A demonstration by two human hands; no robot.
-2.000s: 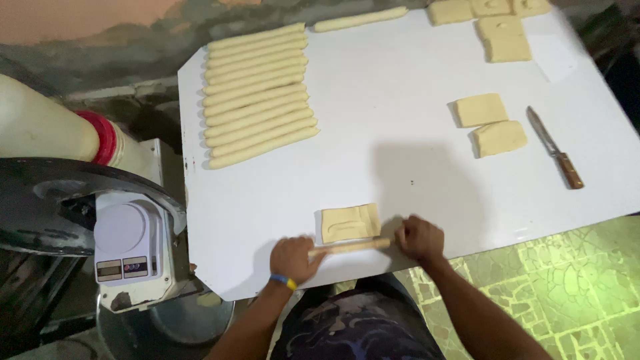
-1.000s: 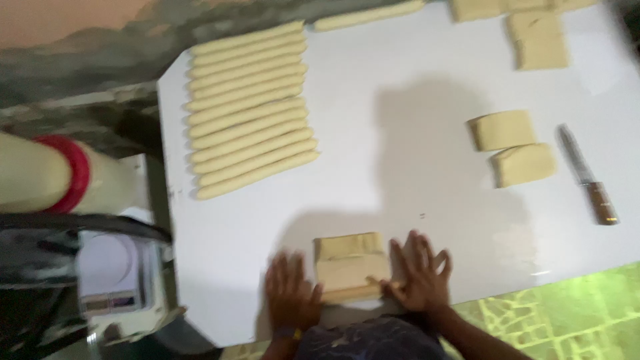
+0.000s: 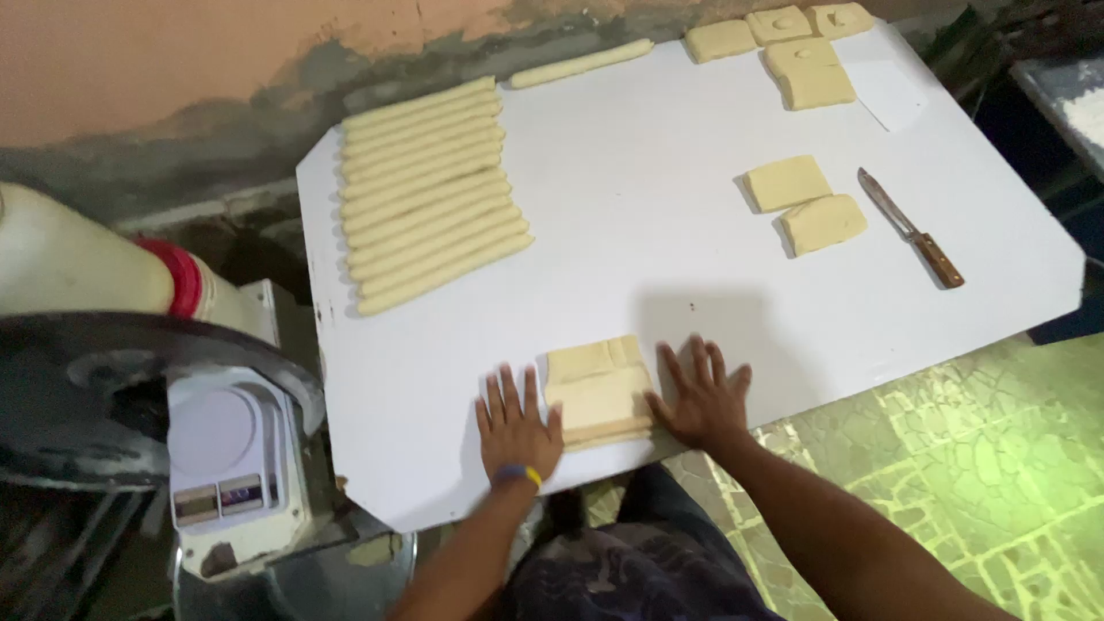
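Observation:
A flat rectangular piece of dough [image 3: 598, 392] lies at the near edge of the white table, its far end folded over and its near edge in a narrow roll. My left hand [image 3: 518, 435] rests palm down at its left side, fingers spread, thumb by the dough's near left edge. Across from it, my right hand [image 3: 705, 392] is spread on the table, its thumb touching the dough's right side near the roll. Neither hand grips anything. A row of several dough ropes [image 3: 431, 194] lies at the table's left, and one more dough rope [image 3: 582, 64] is at the back edge.
Two dough pieces [image 3: 787, 183] lie right of centre, beside a wooden-handled knife [image 3: 912, 228]. Several dough slabs [image 3: 809, 73] sit at the back right. A digital kitchen scale [image 3: 216, 448] and a plastic container with a red ring [image 3: 177, 276] stand left of the white table [image 3: 604, 241].
Two seconds ago my hands held the ends of a thin roll at the dough's near edge; now they lie spread at its sides. The dough reaches farther front to back than it did then.

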